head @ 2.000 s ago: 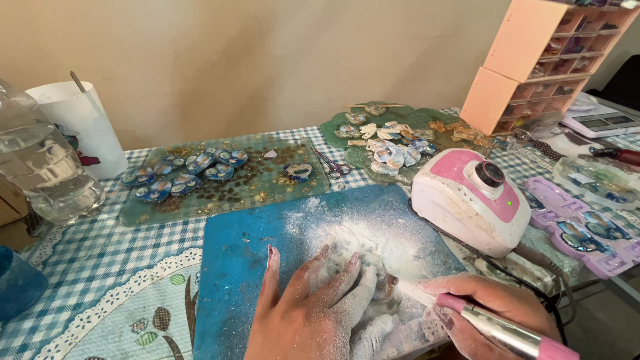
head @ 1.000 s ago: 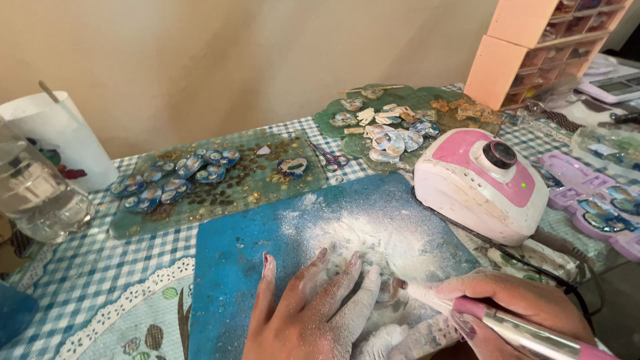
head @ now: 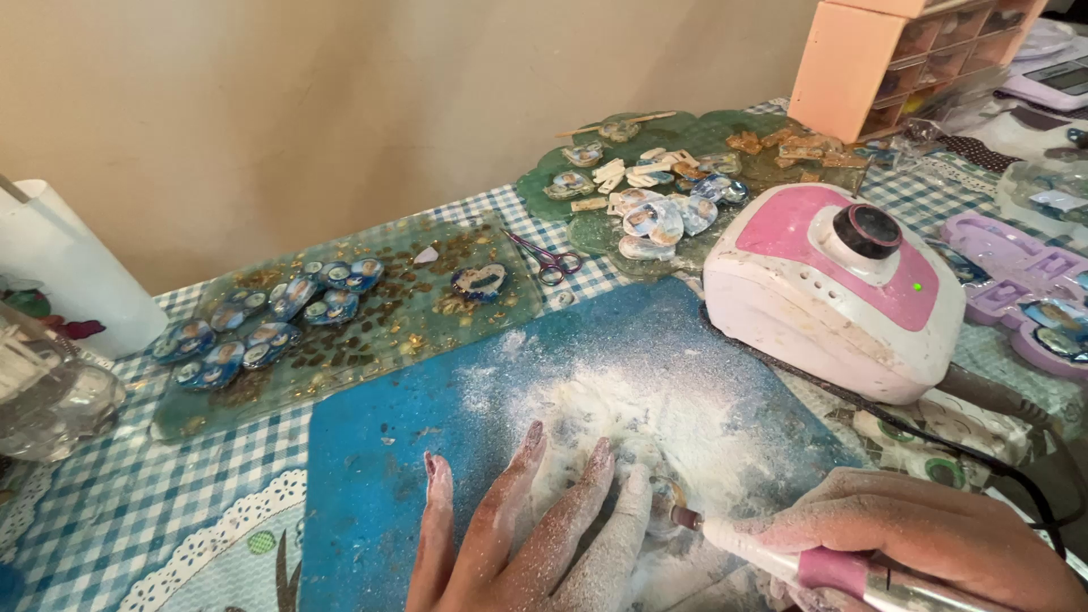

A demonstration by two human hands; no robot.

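Note:
My right hand (head: 918, 527) grips a pink and white rotary tool handpiece (head: 829, 565), its brown sanding bit at the edge of a small round resin piece (head: 667, 507). Dust-coated, my left hand (head: 544, 535) lies with fingers spread and pointing up the blue mat (head: 382, 433), the index finger against the piece; whether the thumb pinches it is hidden. White powder (head: 629, 408) covers the mat around the fingertips. Behind my right hand stands the pink and white control unit (head: 837, 289) with a black knob and a lit green light.
Finished-looking resin pieces (head: 293, 296) lie on a green glittery sheet (head: 408, 314) at the left, beside small scissors (head: 548, 259). More pieces (head: 654, 217) sit on a green mat (head: 544, 183). A white cup (head: 76, 263), peach drawers (head: 846, 72), purple mold (head: 1003, 246) and black cable (head: 918, 429) surround the work.
My left hand stays on the mat and my right hand keeps hold of the handpiece, its bit still at the small piece. The view has shifted slightly.

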